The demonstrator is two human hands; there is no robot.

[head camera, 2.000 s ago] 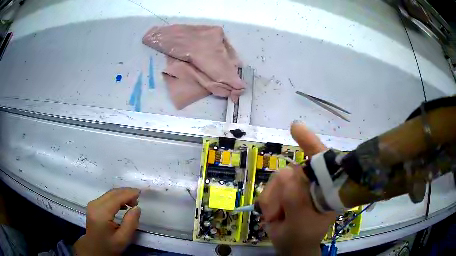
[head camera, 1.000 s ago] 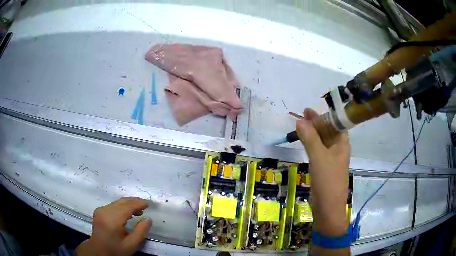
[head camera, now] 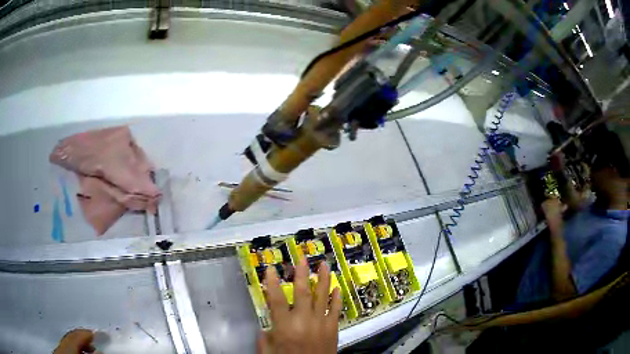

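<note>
The circuit board panel (head camera: 359, 276), several narrow boards with yellow-green edges and yellow blocks, lies in the track below centre. My right hand (head camera: 302, 314) is over its left boards, fingers spread and pointing up the view, holding nothing; its wrist is cut off below. Whether the fingers press on the parts is unclear. My left hand (head camera: 76, 342) is blurred and mostly cut off at the bottom left edge. The glue gun (head camera: 273, 166) hangs above the bench with no hand on it, its pale blue nozzle (head camera: 215, 222) pointing down-left near the track's rail.
A crumpled pink cloth (head camera: 107, 176) lies at left beside pale blue slivers (head camera: 58, 218) and a small blue piece (head camera: 36, 207). Tweezers (head camera: 273, 194) lie partly behind the gun. A coiled blue cord (head camera: 473, 176) hangs at right. A person in blue (head camera: 587, 249) is at far right.
The view has turned right. My right hand has let go of the gun and moved onto the boards. The panel has shifted right along the track, away from the rail's black knob.
</note>
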